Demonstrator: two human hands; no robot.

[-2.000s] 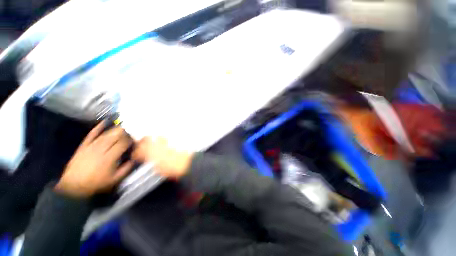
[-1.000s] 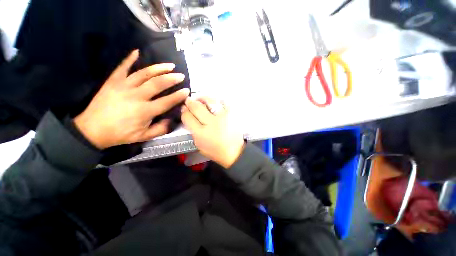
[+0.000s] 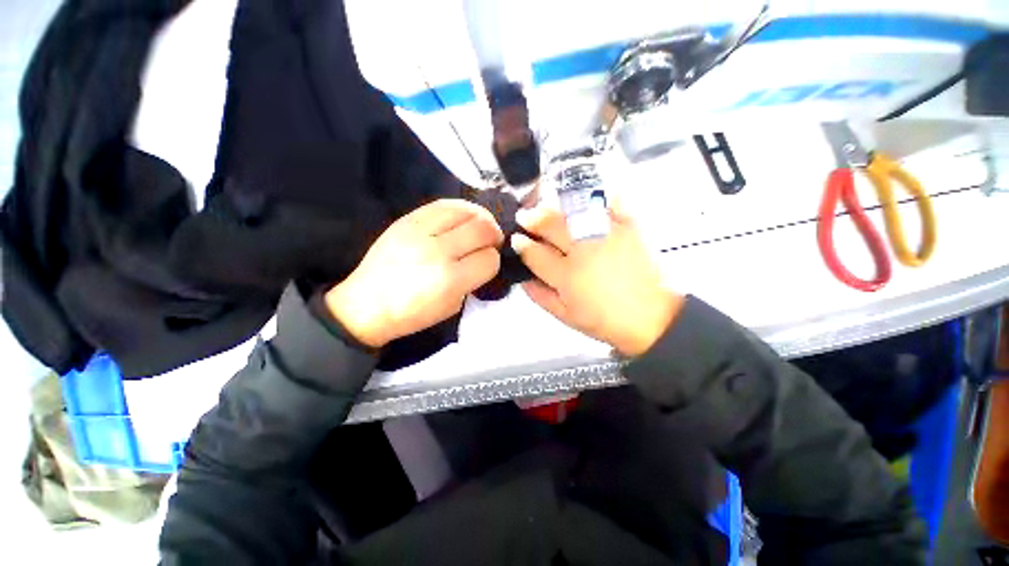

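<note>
The black garment (image 3: 277, 166) lies heaped on the left of the table, one edge reaching the sewing machine's metal foot area (image 3: 515, 166). My left hand (image 3: 426, 271) pinches the garment's edge between thumb and fingers, just in front of the needle area. My right hand (image 3: 597, 271) holds the same edge from the right, its fingertips near the left ones. The dark cloth between the fingertips looks folded or bunched. The needle tip is too small to make out.
Thread snips (image 3: 719, 163) and scissors with red and yellow handles (image 3: 869, 216) lie on the white table (image 3: 752, 260) at right. A ruler strip (image 3: 476, 392) runs along the front edge. A light blue crate (image 3: 100, 415) and khaki cloth (image 3: 77, 475) are at lower left.
My left hand was spread flat on the black cloth and now pinches its edge. My right hand has moved from the table's front edge up to the foot area. The view has shifted.
</note>
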